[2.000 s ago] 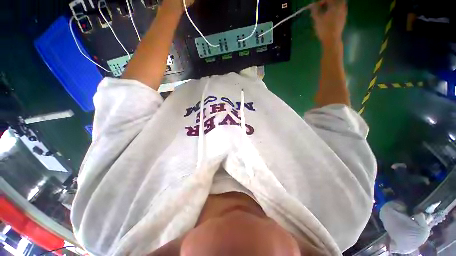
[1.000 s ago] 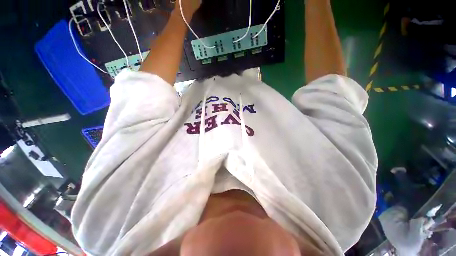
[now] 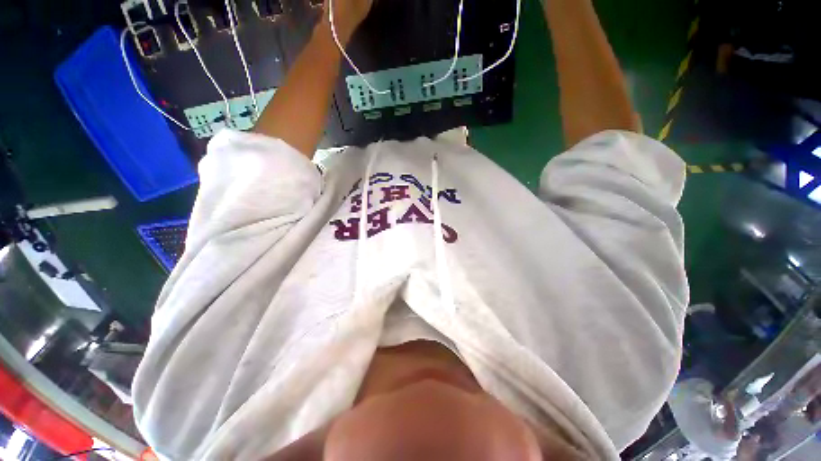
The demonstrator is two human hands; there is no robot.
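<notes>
The black test fixture panel (image 3: 414,27) lies at the top. Pale green port strips (image 3: 414,83) run along its near side, the other one (image 3: 225,113) further left. White cords loop up from the strips; some reach white-framed sockets (image 3: 146,38) at top left, others leave the top edge. My left hand (image 3: 349,11) is at the top edge over the panel, mostly cut off, and its fingers are hidden. My right forearm reaches up over the green surface right of the panel; my right hand is out of the picture.
A blue tray (image 3: 130,126) stands left of the panel. A second blue tray with a dark grid of contents (image 3: 164,241) shows below it. Yellow-black tape (image 3: 680,85) is at the right. Another person (image 3: 707,414) is at the lower right.
My right hand held a white cord end at the upper right; it has moved left and up out of view. That cord now loops to the top edge. My left hand has shifted slightly right.
</notes>
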